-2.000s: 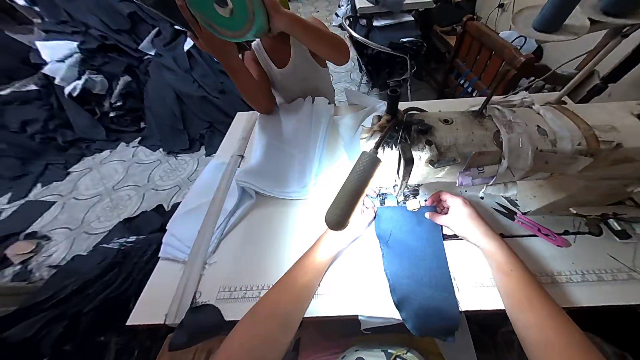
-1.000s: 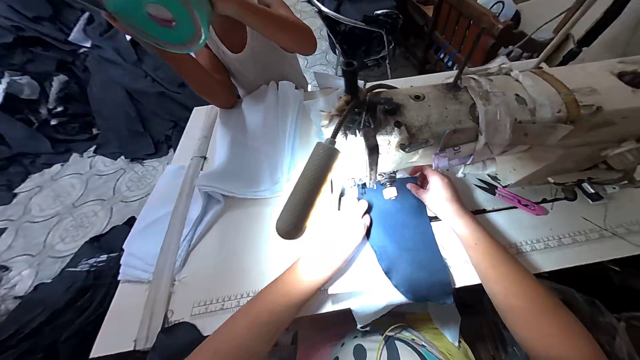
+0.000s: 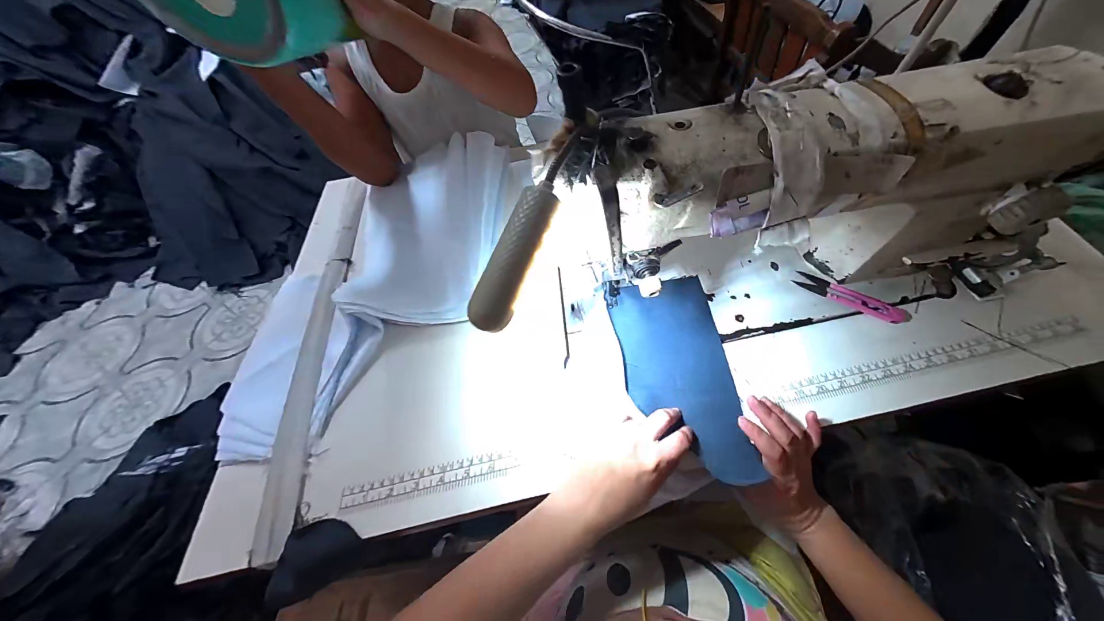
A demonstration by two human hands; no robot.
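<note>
A dark blue fabric piece [image 3: 677,362] lies on the sewing table, its far end at the needle area of an industrial sewing machine [image 3: 690,172]. My left hand [image 3: 642,453] rests on the left edge of the fabric's near half, thumb and forefinger close together there; whether it pinches the cloth I cannot tell. At the near right edge, my right hand [image 3: 785,453] touches the fabric with its fingers spread. A lamp with a textured grey handle-like body [image 3: 515,259] hangs left of the needle, and strong light falls on the tabletop.
Stacked white fabric [image 3: 423,233] lies on the table's left part, by a person's arms [image 3: 371,129]. Pink thread snips [image 3: 867,304] lie right of the needle. Measuring tapes [image 3: 906,364] run along the near edge. Dark cloth [image 3: 198,172] covers the floor at left.
Both hands have moved from beside the needle back toward the near end of the blue fabric. My right hand's fingers have spread.
</note>
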